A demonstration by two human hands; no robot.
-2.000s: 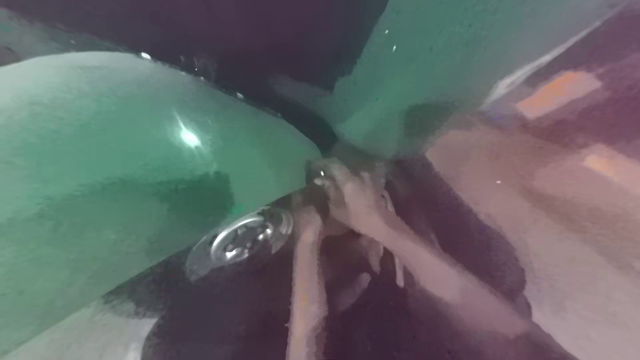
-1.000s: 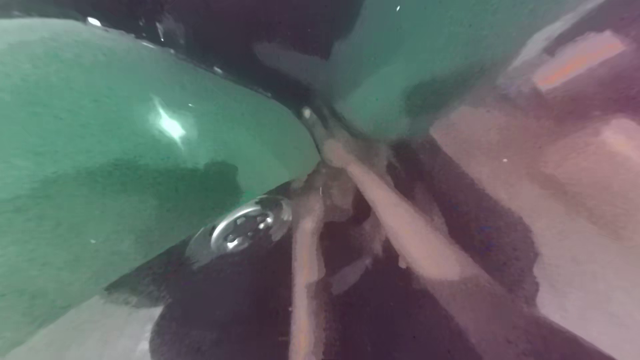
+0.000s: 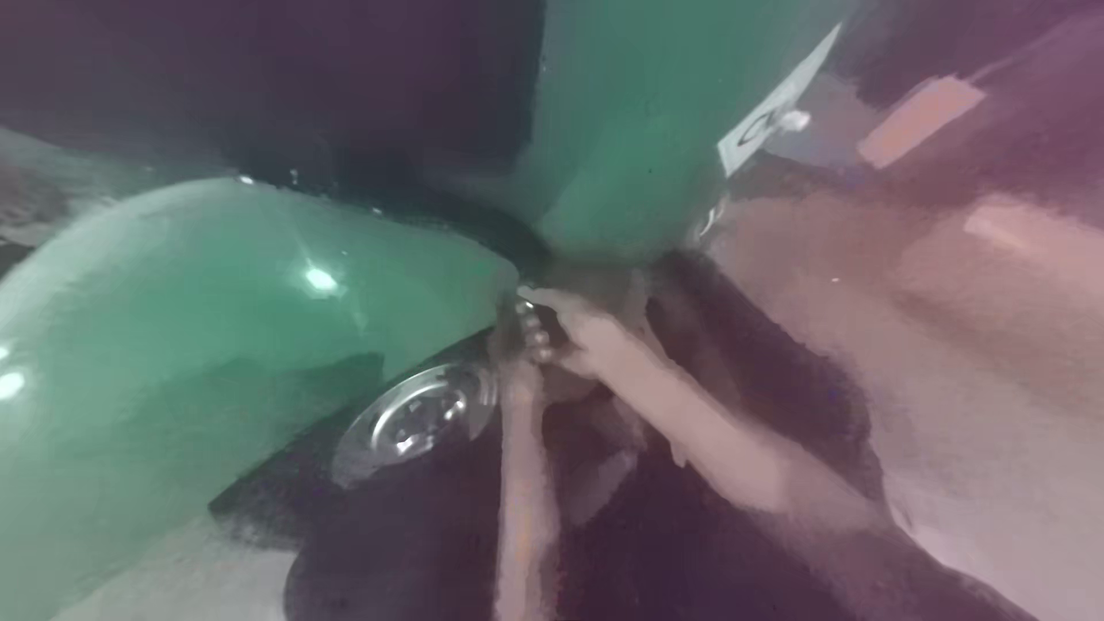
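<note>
Much of the view is blurred. My left hand [image 3: 520, 345] is at the end of an upright forearm, by the right tip of a rounded, glossy green vehicle panel [image 3: 216, 293]; its fingers are hard to make out. My right hand [image 3: 591, 336] comes in from the lower right, with one finger stretched toward that same tip and the rest of the hand close beside the left. Small shiny round spots show between the hands; whether they are fingertips or a part cannot be told. A wheel with a silver centre [image 3: 418, 421] lies left of my left forearm.
A second green vehicle panel [image 3: 638, 138] rises above the hands, with a pale plate [image 3: 776, 108] at its right edge. Farther right is an orange block-like shape [image 3: 923, 121] above pale ground [image 3: 975, 414]. A dark area fills the upper left.
My right hand was bent over near my left two seconds ago; now one finger is stretched out toward the panel tip. The view has shifted, and the pale plate shows more fully.
</note>
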